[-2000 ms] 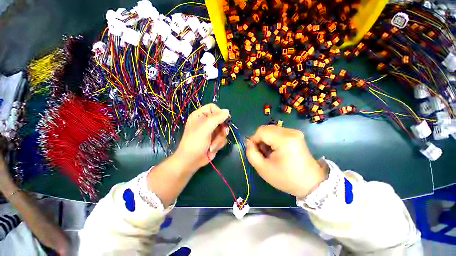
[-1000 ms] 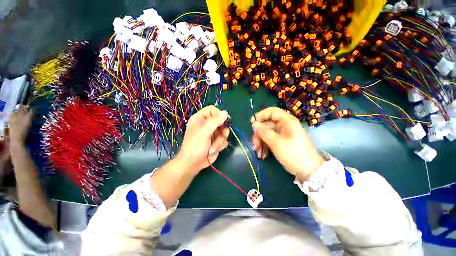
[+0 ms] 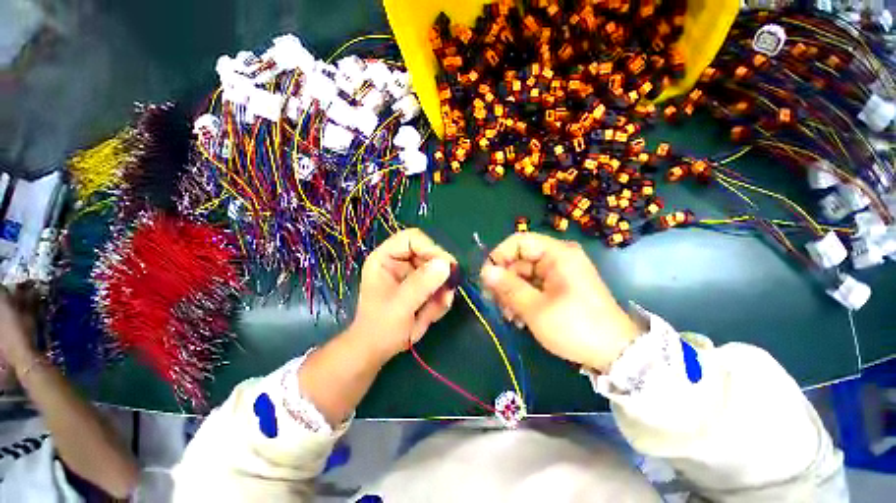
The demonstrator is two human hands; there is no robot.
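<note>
My left hand point(image 3: 401, 295) is closed at the centre, with a small dark piece at its fingertips, probably the black-and-orange connector housing, mostly hidden. Red and yellow wires point(image 3: 488, 329) run from it to a white connector housing point(image 3: 509, 407) at the table's front edge. My right hand point(image 3: 550, 295) is just to the right, thumb and forefinger pinched on a thin dark wire whose shiny metal tip points up between the hands. The two hands are a little apart.
A yellow bin point(image 3: 414, 61) spills black-and-orange connectors point(image 3: 589, 157). Half-finished harnesses point(image 3: 295, 167) lie to its left, finished harnesses point(image 3: 801, 128) to its right. Red wires point(image 3: 167, 295), yellow wires point(image 3: 101, 164) and blue wires point(image 3: 74, 324) lie left. Another person's arm point(image 3: 64, 413) is at the far left.
The white housing has shifted right along the edge. My right hand opened its fingers somewhat, then came lower and nearer my left hand, with the metal tip now showing. The neighbour's arm moved.
</note>
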